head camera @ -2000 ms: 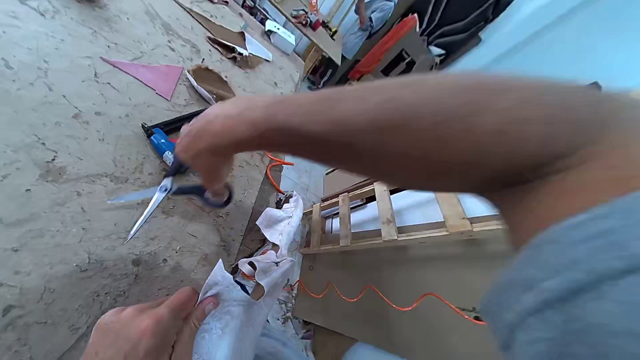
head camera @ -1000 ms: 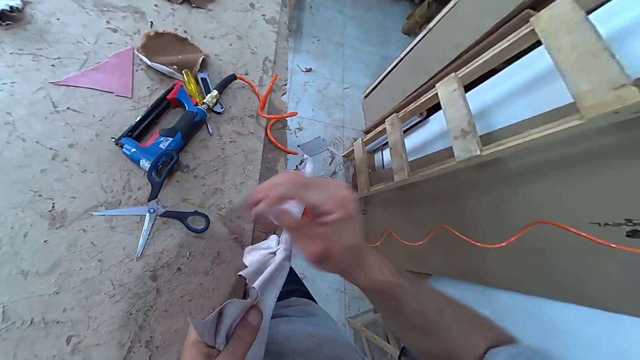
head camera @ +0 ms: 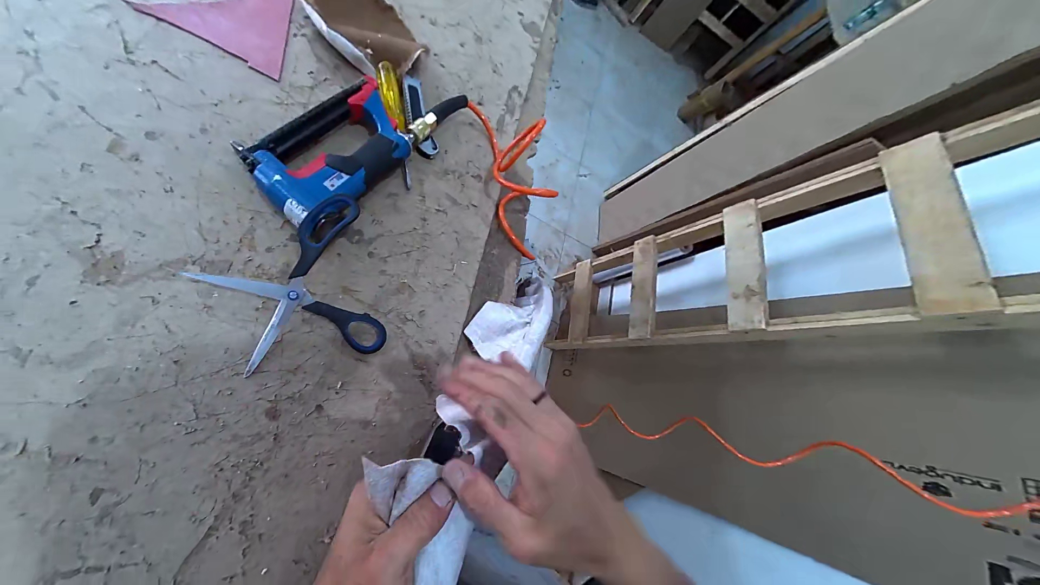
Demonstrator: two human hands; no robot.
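At the bottom middle, my left hand (head camera: 390, 532) pinches a piece of pale fabric (head camera: 443, 544) between thumb and fingers. Over the same fabric is my right hand (head camera: 528, 463), its thumb beside my left thumb and its fingers spread and slightly blurred; whether it grips the cloth is hidden. More of the pale fabric runs up along the bench edge. To the left, scissors (head camera: 294, 294) with dark handles lie with blades apart. Above them rests a blue and red pneumatic staple gun (head camera: 325, 162), near a yellow-handled tool (head camera: 390, 93) and a utility knife (head camera: 416, 114).
The worn workbench (head camera: 146, 455) fills the left side. Pink (head camera: 244, 28) and brown (head camera: 366, 32) fabric scraps lie at its top. An orange coiled air hose (head camera: 508, 162) hangs over its edge. A slatted wooden frame (head camera: 743, 264) and a large brown board (head camera: 731, 390) stand at right.
My right hand, over the scissors two seconds ago, is now at the fabric beside my left hand. The scissors lie released on the bench. The view has shifted.
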